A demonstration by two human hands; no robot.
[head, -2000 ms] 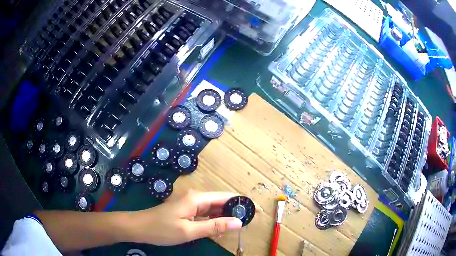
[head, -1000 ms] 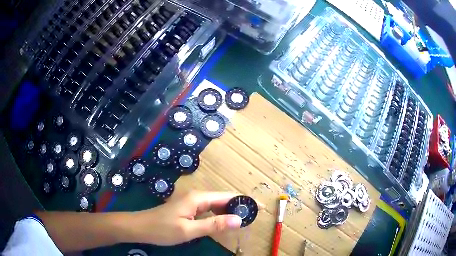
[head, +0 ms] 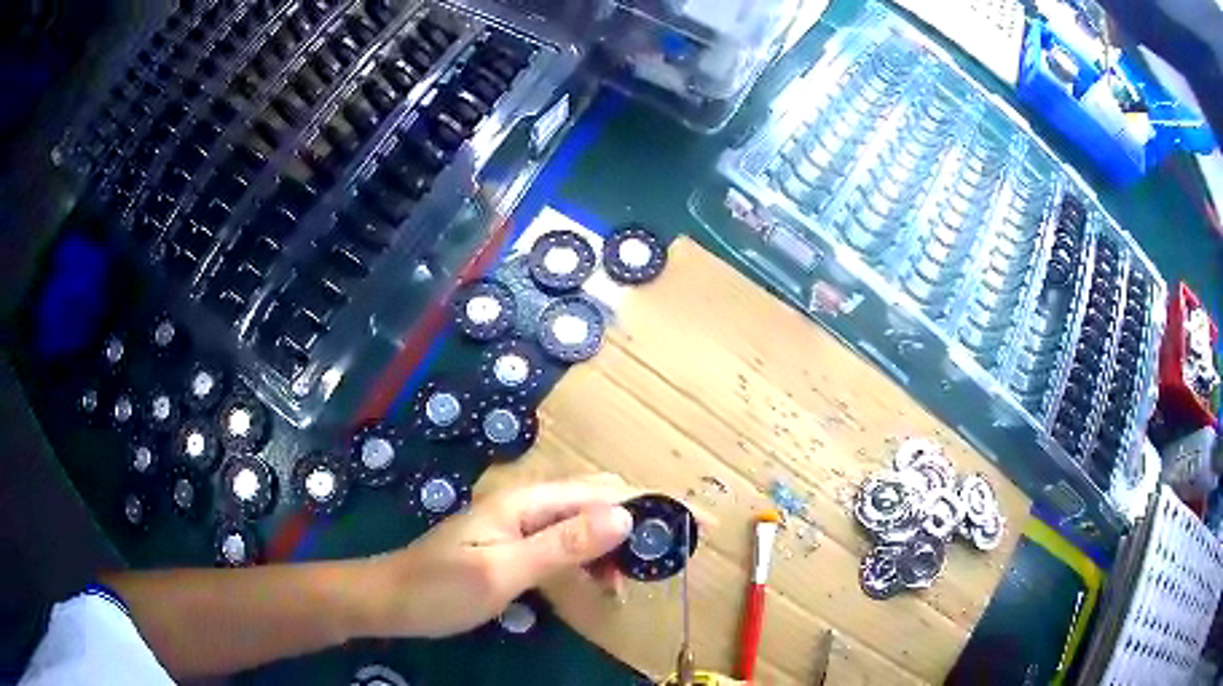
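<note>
My left hand (head: 470, 563) holds one black disc part (head: 653, 539) by its left edge, between thumb and fingers, above the cardboard sheet (head: 697, 362). A thin metal pick shaft (head: 685, 603) rises from the bottom edge to the disc's right side and appears to touch it. A bit of its yellow handle (head: 708, 679) shows at the bottom edge. My right hand is out of the picture. A red-handled brush (head: 756, 603) lies right of the disc, bristles up the frame.
Loose black discs (head: 500, 425) lie left of the cardboard. Silvery rings (head: 925, 509) are heaped on its right, with dark crumbs nearby. A full blister tray (head: 309, 174) is upper left, a part-filled tray (head: 939, 228) upper right. A slim metal tool (head: 826, 657) lies low.
My left hand and the disc have moved slightly up, and the thumb is higher. The pick shaft has shifted right to the disc's right side. Its yellow handle now shows at the bottom edge.
</note>
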